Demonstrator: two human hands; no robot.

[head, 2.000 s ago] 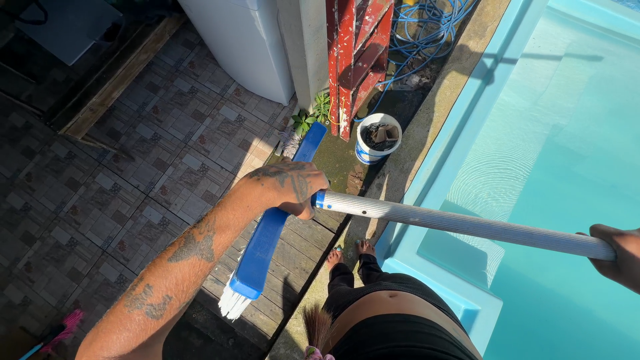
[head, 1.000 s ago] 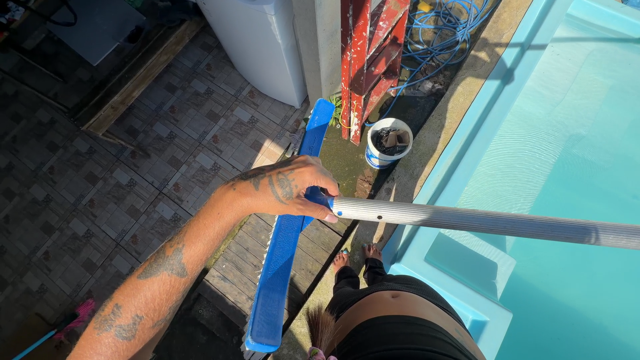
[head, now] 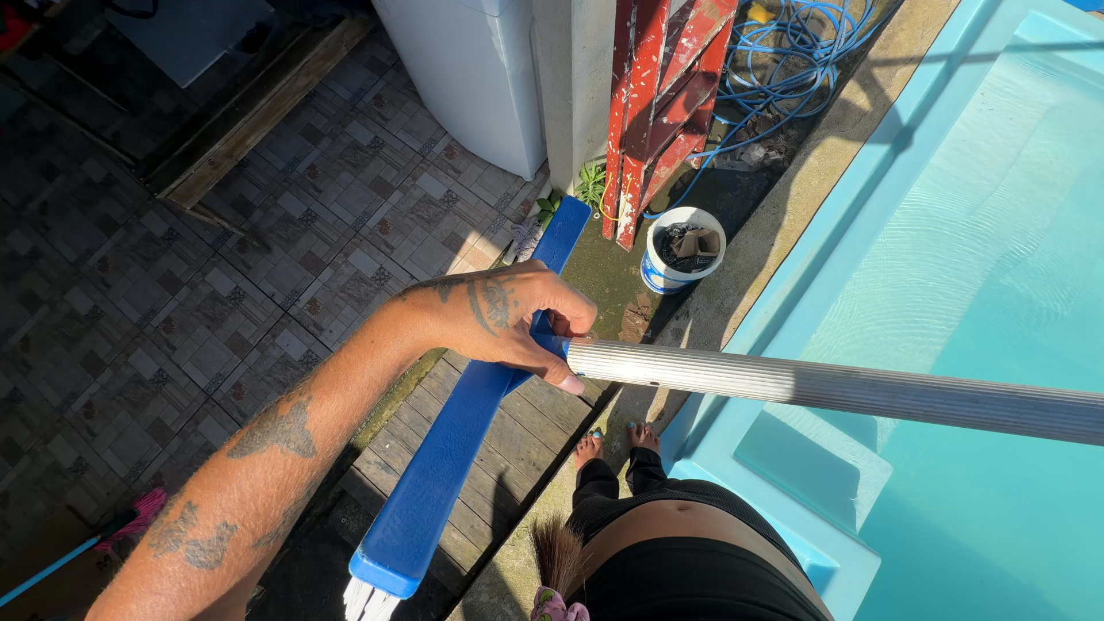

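Note:
My left hand (head: 526,323) grips the blue plastic neck where a pool brush joins a ribbed aluminium pole. The blue brush head (head: 440,466) runs slantwise under the hand, with white bristles showing at its lower end. From the neck, the pole (head: 776,378) reaches right across the pool edge and out of the frame. My right hand is out of view. Beyond the brush stands a white bucket (head: 655,274) holding dark debris and brown pieces.
A light blue pool (head: 1018,483) with a moulded step lies at the right. Ahead are a paint-spattered red ladder (head: 634,129), a coiled blue hose (head: 802,60), a concrete post (head: 573,95) and a white tank (head: 474,78). Wooden decking (head: 483,431) and patterned tiles (head: 285,285) lie left.
My right hand, on the pole two seconds ago, has gone out of view. The brush head has tilted about the pole, its bristles hidden, then showing again at the lower end.

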